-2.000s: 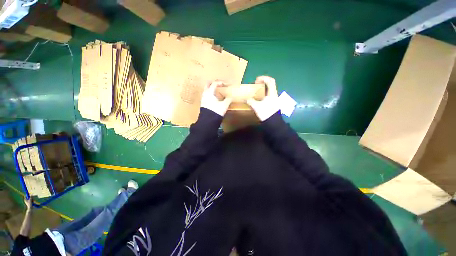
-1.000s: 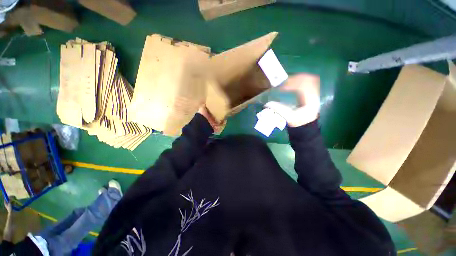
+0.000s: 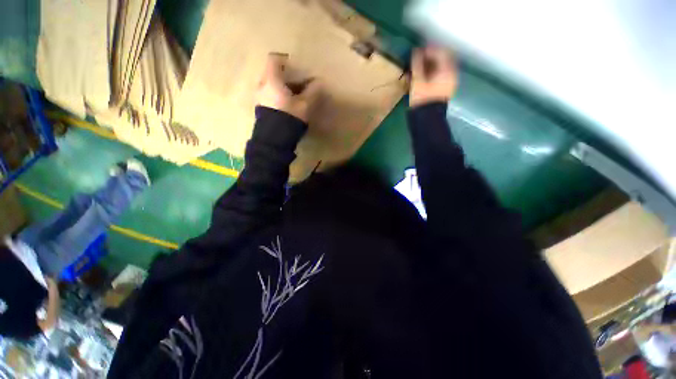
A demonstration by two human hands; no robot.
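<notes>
Tan flat box blanks (image 3: pixel 244 44) lie in front of me. My left hand (image 3: pixel 285 89) is over their middle with fingers bent; blur hides whether it grips a blank. My right hand (image 3: pixel 433 74) is at the right corner of the blanks, beside the white bench edge, with fingers curled. I cannot tell if it touches or holds the cardboard. White paper pieces (image 3: pixel 410 191) lie on the green floor, partly hidden by my right sleeve. No folded small box shows.
A fanned stack of blanks (image 3: pixel 74 59) is at the left. A white benchtop (image 3: pixel 593 66) fills the upper right, with a large open carton (image 3: pixel 611 244) below it. A blue-framed trolley (image 3: pixel 41 122) and a person in jeans (image 3: pixel 70 222) are at the left.
The box first held in both hands, then open beside my left hand, is out of sight. Both hands are now farther forward. The view has shifted, bringing the white benchtop in.
</notes>
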